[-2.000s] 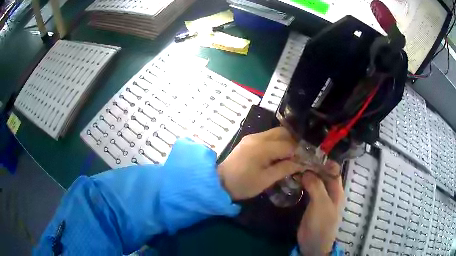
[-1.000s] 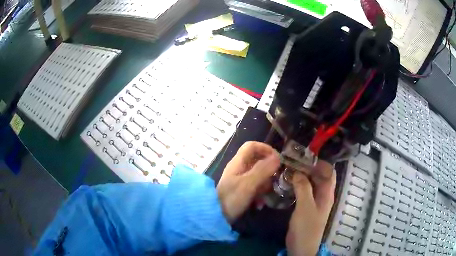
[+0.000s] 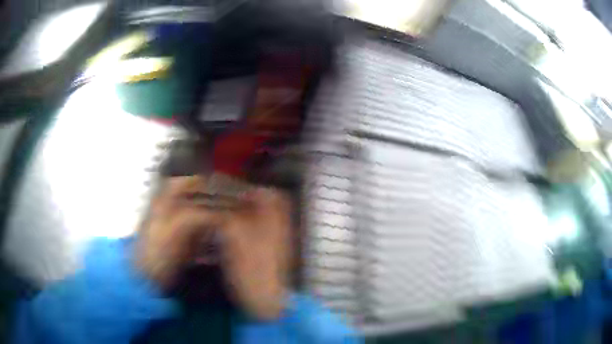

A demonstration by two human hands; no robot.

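The frame is strongly motion-blurred. The black test fixture (image 3: 268,40) stands in the upper middle, with a red blur of wires (image 3: 235,153) at its front. My left hand (image 3: 173,228) and my right hand (image 3: 258,248) are close together just below the wires, fingertips at the clamping head. Whether they hold a test part cannot be told; the blur and the fingers hide it. The silver test cup cannot be made out clearly between the hands.
A glare-washed parts tray (image 3: 80,168) lies left of the fixture. More parts trays (image 3: 436,228) lie to the right, others (image 3: 416,101) behind them. Yellow slips (image 3: 141,69) are at the upper left. A grey partition (image 3: 470,40) runs behind.
The whole view has swung to the right, so the fixture and hands appear further left and more right-hand trays show. Both hands remain at the fixture's front. The frame is now blurred.
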